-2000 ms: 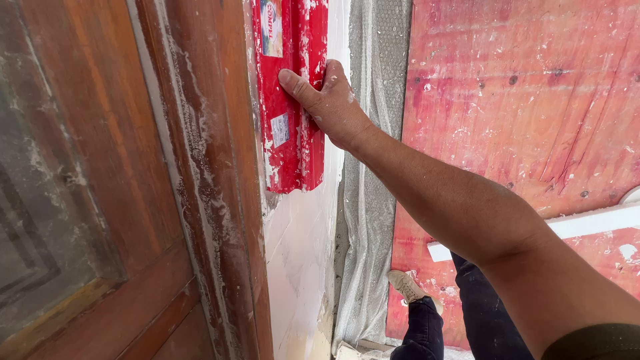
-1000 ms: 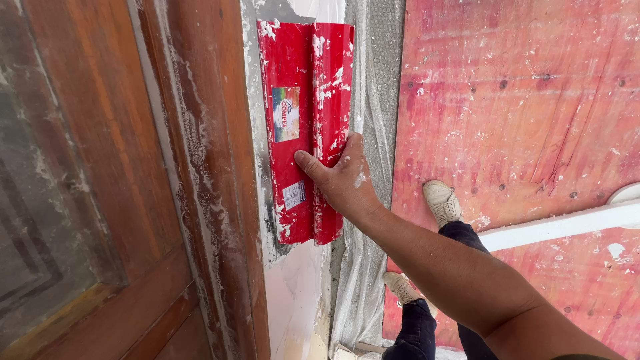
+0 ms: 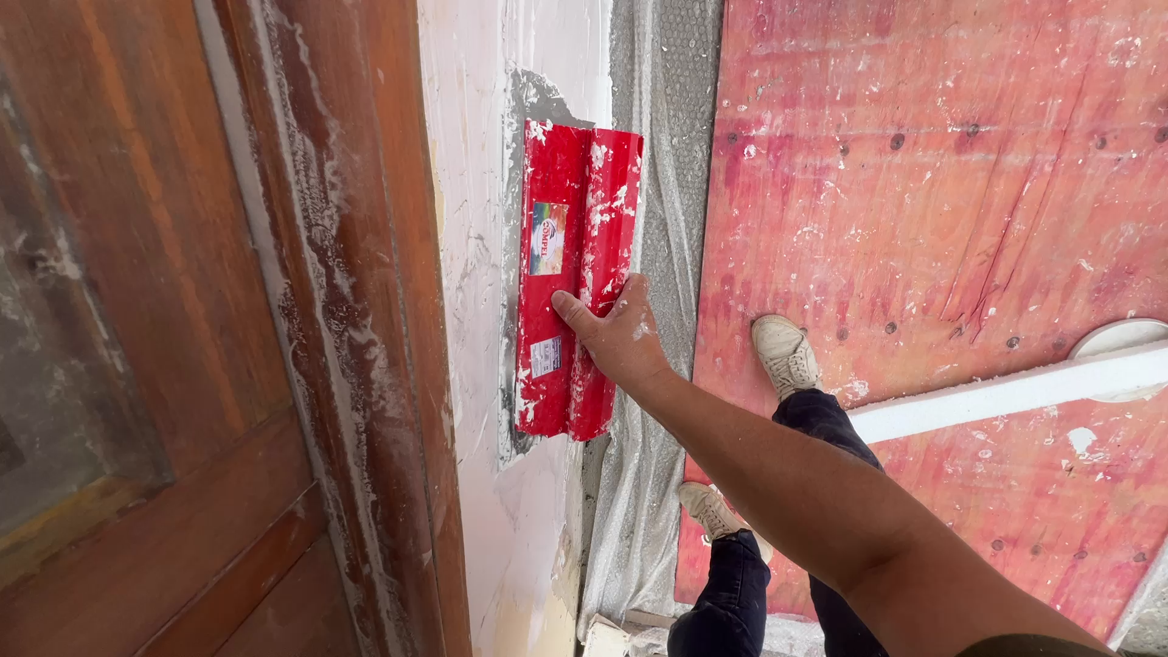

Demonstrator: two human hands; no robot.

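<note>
My right hand (image 3: pixel 613 333) grips a wide red skimming blade (image 3: pixel 552 297) by its raised back section, thumb pressed on the flat face. White compound spatters the tool, which bears a Compel label and a smaller label with print. It lies lengthwise along a narrow strip of wall (image 3: pixel 474 274) between the wooden door frame and plastic bubble wrap. Its left edge borders a grey patch (image 3: pixel 538 96) that shows around its top and left side. White and pinkish compound coats the wall about it. The fingers behind the tool are hidden. My left hand is out of view.
A wooden door frame (image 3: pixel 411 365) smeared with white stands on the left. Bubble wrap (image 3: pixel 671 182) hangs beside the wall. My shoes (image 3: pixel 787 356) rest on a stained red board (image 3: pixel 912 228). A white strip (image 3: pixel 1013 392) crosses it, over a round white item (image 3: pixel 1109 339).
The red blade, still in my right hand, has moved down the view from its place two seconds ago. More of the grey patch now shows above it. A second shoe has come into view.
</note>
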